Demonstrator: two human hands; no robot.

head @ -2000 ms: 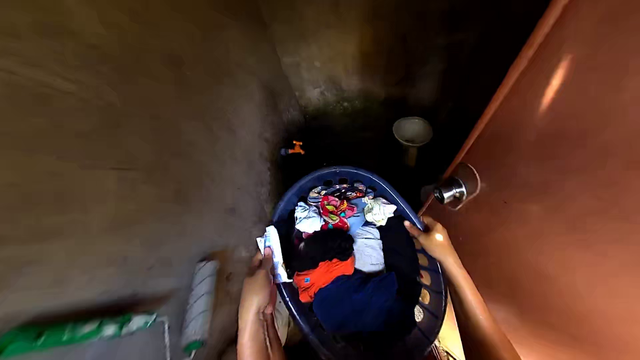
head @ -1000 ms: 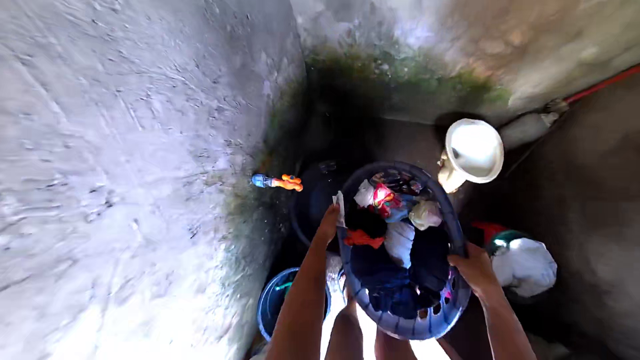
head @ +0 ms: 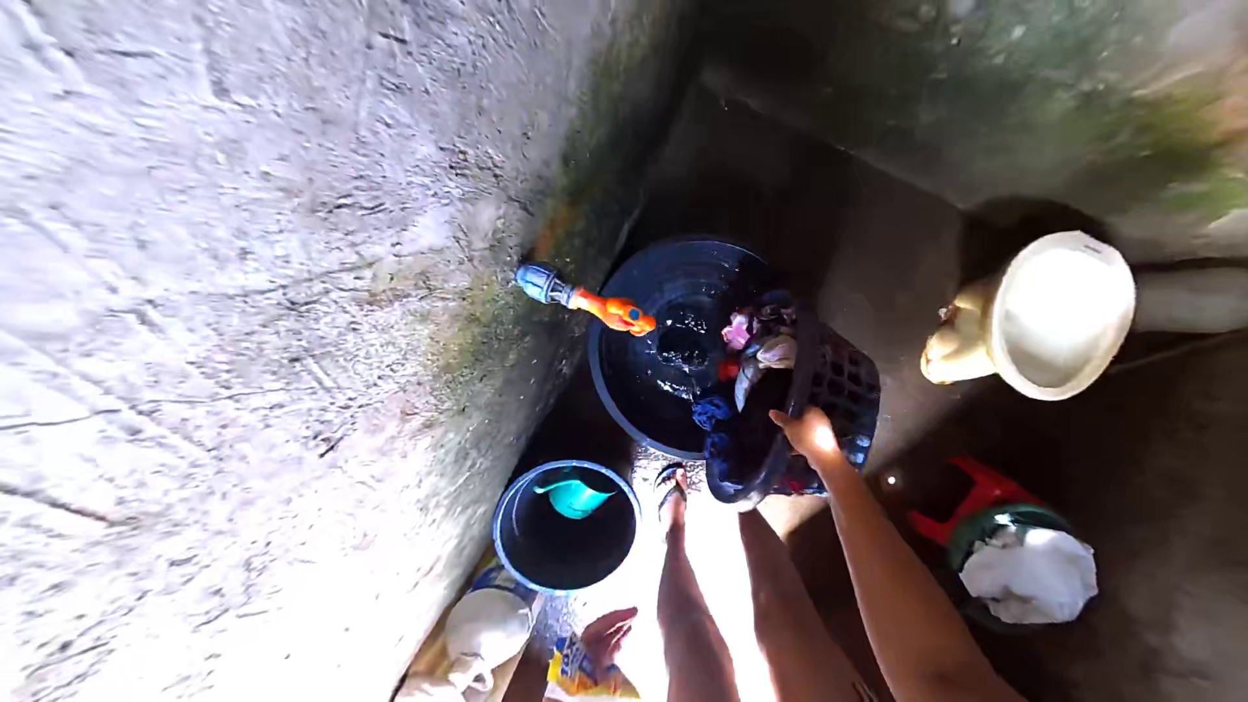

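Observation:
My right hand (head: 809, 436) grips the rim of a dark plastic laundry basket (head: 850, 385), which is tilted on its side over the right edge of a large round dark basin (head: 616, 390). Clothes (head: 775, 353) show at the basket's mouth, some of them inside the basin's rim. Water in the basin ripples below an orange faucet (head: 619, 312) on the wall. Low in the view, my left hand (head: 606, 634) is off the basket, beside a yellow and blue packet (head: 570, 668); whether it touches the packet cannot be told.
A blue-rimmed bucket (head: 502, 522) holding a turquoise dipper (head: 575, 497) stands below the basin. White containers (head: 486, 624) sit by the rough wall. To the right are a toilet bowl (head: 1063, 317), a red plastic object (head: 975, 497) and a green container (head: 975, 531) with white material on top.
The basket, held upright in both hands before, is now tipped over the basin's edge. My left hand has let go of it and moved down to the lower left. The view has shifted considerably.

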